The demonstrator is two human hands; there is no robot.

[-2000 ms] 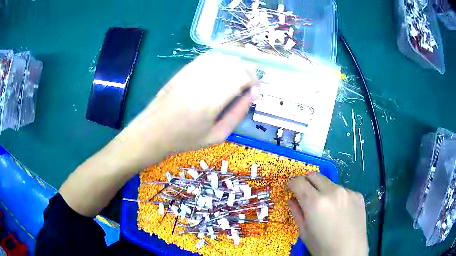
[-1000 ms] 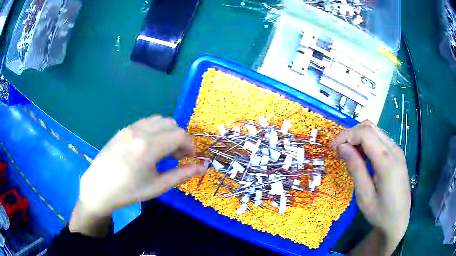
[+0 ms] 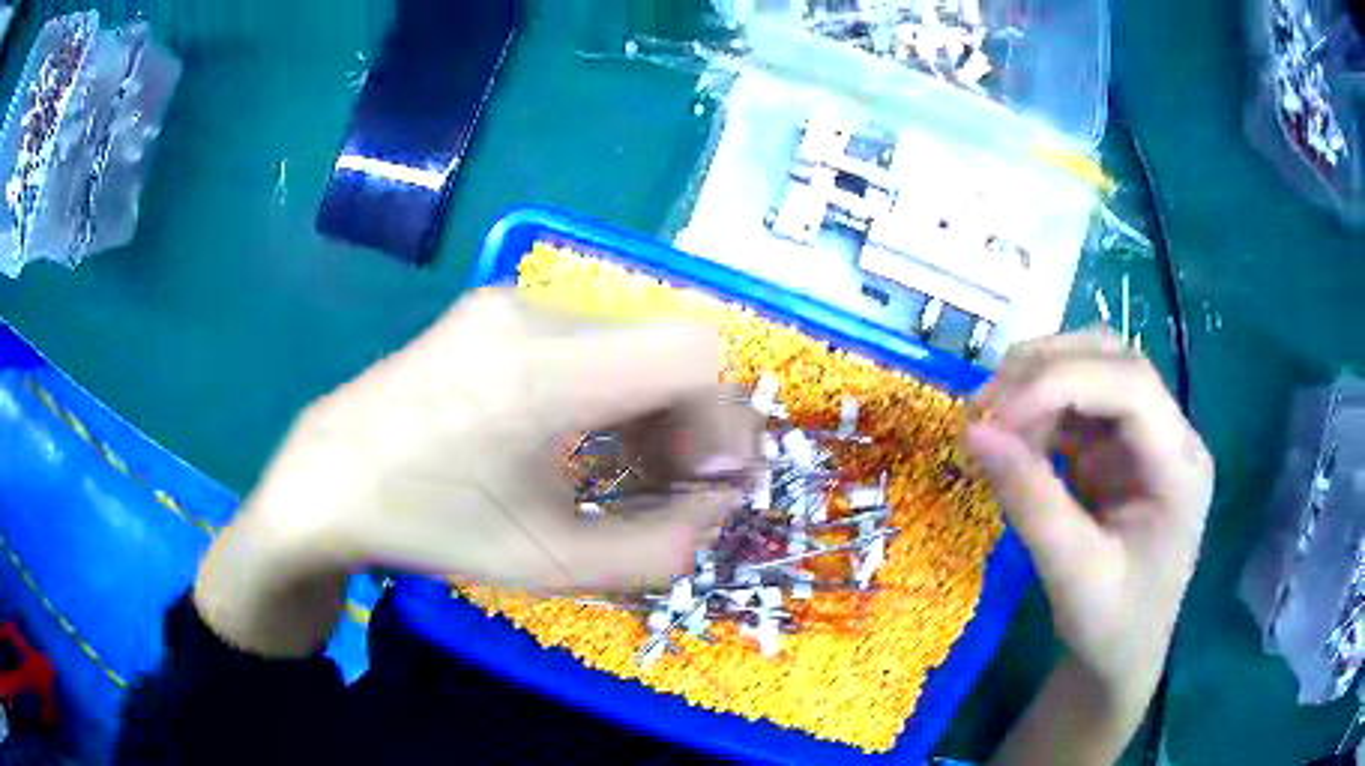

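A blue tray (image 3: 557, 669) holds loose orange-yellow small parts (image 3: 838, 681) with a heap of wire leads with white ends (image 3: 801, 516) on top. My left hand (image 3: 524, 442) is over the left side of the heap, blurred, fingers curled towards the leads; whether it holds one cannot be told. It hides part of the heap. My right hand (image 3: 1100, 449) is at the tray's right rim, thumb and forefinger close together near the orange parts; anything between them is too small to tell.
Beyond the tray lies a white fixture plate (image 3: 1033, 307) with metal blocks, and behind it a clear box of leads (image 3: 1033, 68). A glossy black rectangle (image 3: 404, 135) lies upper left. Clear bags of leads (image 3: 90, 142) stand at both sides. A black cable (image 3: 1172, 285) runs at right.
My left hand has gone from beyond the tray back to its left edge, then right over the heap. My right hand stays by the tray's right side. The view has shifted.
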